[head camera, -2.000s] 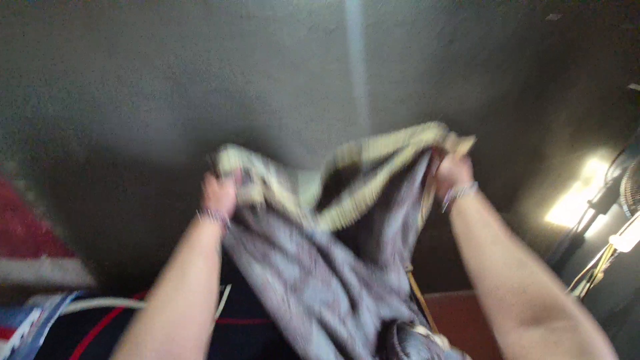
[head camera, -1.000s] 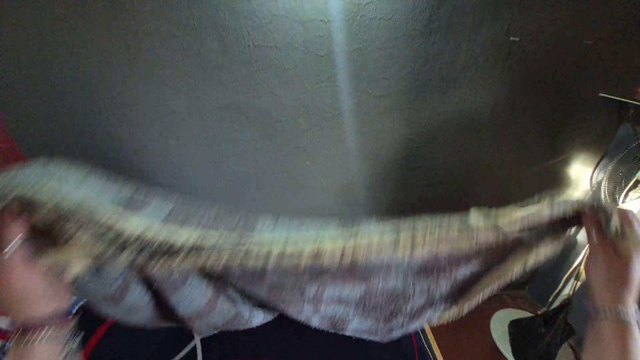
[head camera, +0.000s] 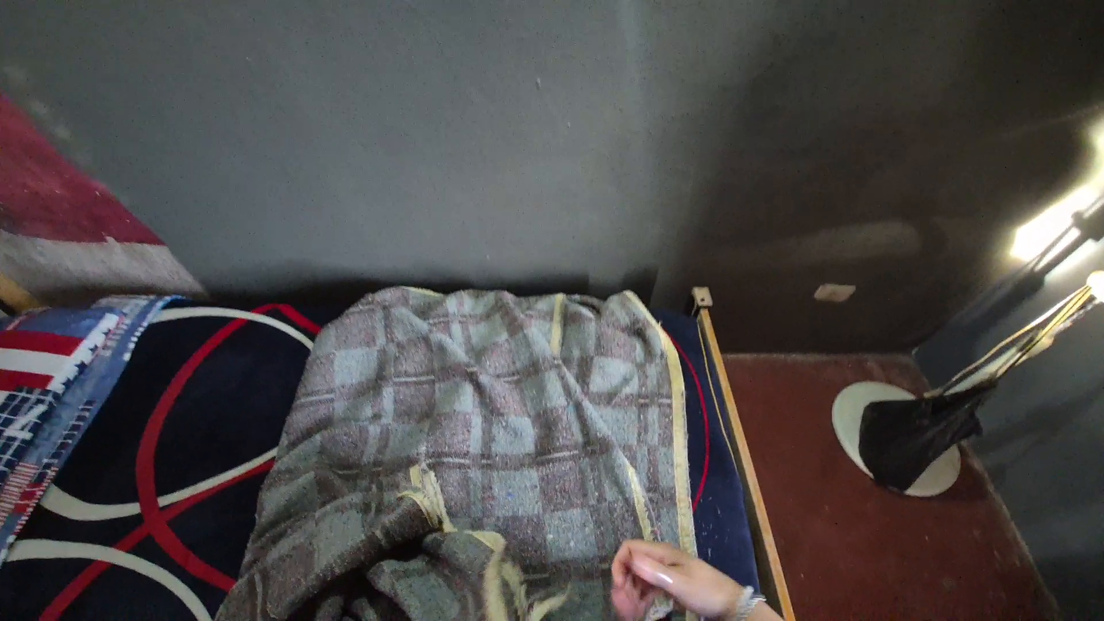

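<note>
A grey and brown checked blanket [head camera: 509, 414] with pale yellow edging lies over the bed. Its far part is spread fairly flat with some creases, while the near part is bunched in folds at the bottom of the view. My right hand [head camera: 664, 578], with a bracelet at the wrist, is over the blanket's near right edge, fingers curled; whether it grips the cloth cannot be told. My left hand is out of view. Beneath the blanket is a dark blue bed cover [head camera: 216, 388] with red and white curves.
At the left lies a cloth with stars and stripes [head camera: 60, 362]. A wooden bed rail [head camera: 746, 466] runs along the right side. Beyond it, a round white base [head camera: 936, 474] with black cloth on it stands on the reddish floor. A dark wall [head camera: 431, 155] rises behind the bed.
The blanket, held up and stretched between both hands a second ago, now lies on the bed. My left hand has left the view; my right hand is lower and closer to the middle.
</note>
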